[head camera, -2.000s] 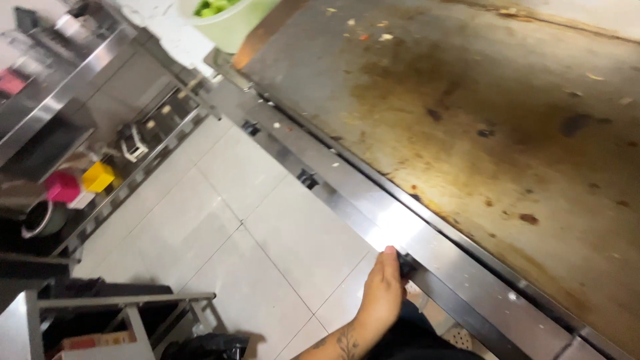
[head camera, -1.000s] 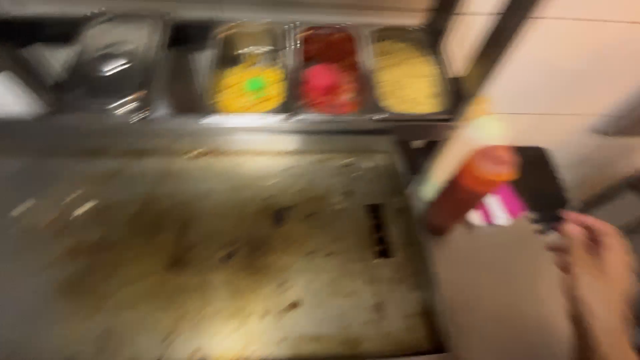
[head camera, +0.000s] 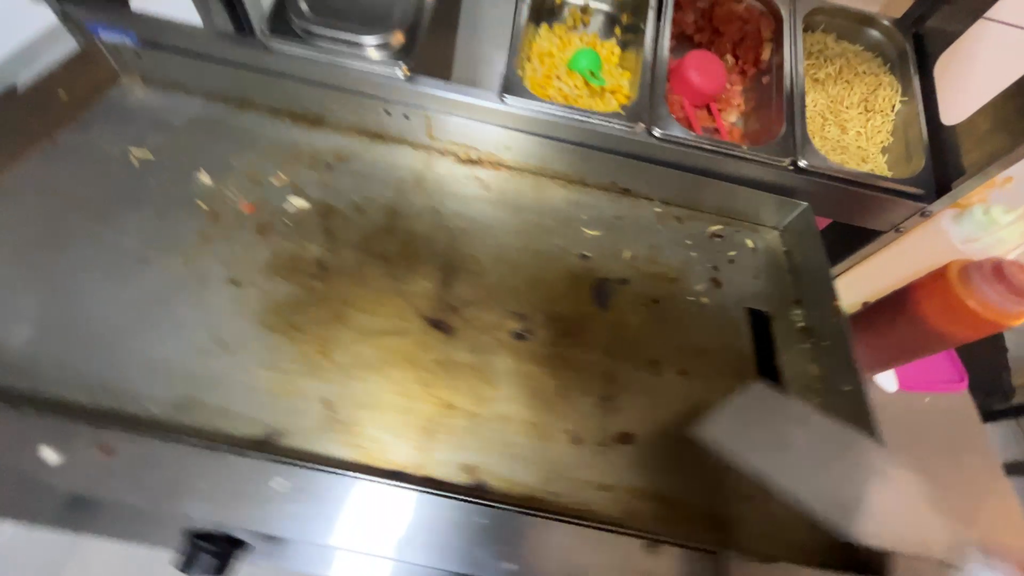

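A wide, flat griddle (head camera: 384, 336) of steel fills most of the view, browned in its middle, with food scraps scattered on it. Over its right front part is the blurred blade of a metal spatula (head camera: 808, 456), tilted down to the right. My right hand (head camera: 984, 532) shows only as a blur at the lower right edge, around the spatula's handle end; its fingers cannot be made out. My left hand is out of view.
Behind the griddle stand metal pans of corn (head camera: 564, 68), chopped red food (head camera: 748, 52) and thin yellow strips (head camera: 848, 104). A red sauce bottle (head camera: 928, 320) and a pink item (head camera: 936, 372) are at the right. A black knob (head camera: 210, 550) juts from the front.
One second ago my right hand was at a dark, flat item right of the sauce bottle; now the spatula blade is over the griddle's right front. The view has shifted greatly.
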